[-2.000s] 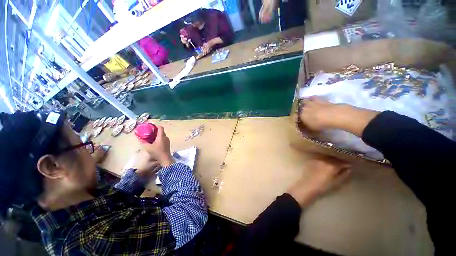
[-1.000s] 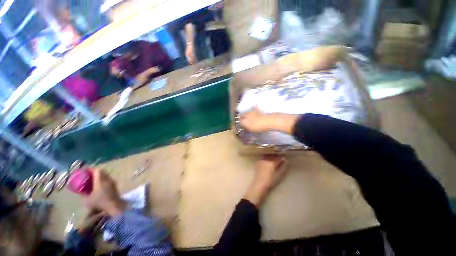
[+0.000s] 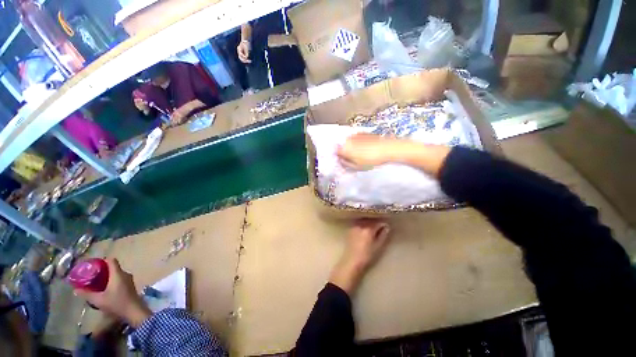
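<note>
An open brown parts carton (image 3: 411,85) stands on the bench, holding a heap of small gold and blue-grey metal parts (image 3: 408,120) and a crumpled white liner (image 3: 380,183). My right hand (image 3: 366,151) is inside the carton at its left side, palm down on the liner; whether it holds anything is hidden. My left hand (image 3: 367,239) rests on the bench just in front of the carton with curled fingers; what is inside them cannot be told.
A neighbouring worker's hand (image 3: 120,293) holds a red-pink driver (image 3: 89,275) beside a white plate (image 3: 167,289). Loose small parts (image 3: 179,244) lie nearby. A green conveyor (image 3: 230,167) runs behind the bench. Round pieces (image 3: 64,263) lie at left. People work across the belt.
The view has swung right, so the carton appears further left. My right hand has moved from the carton's near left edge onto the liner. My left hand stays in front of the carton.
</note>
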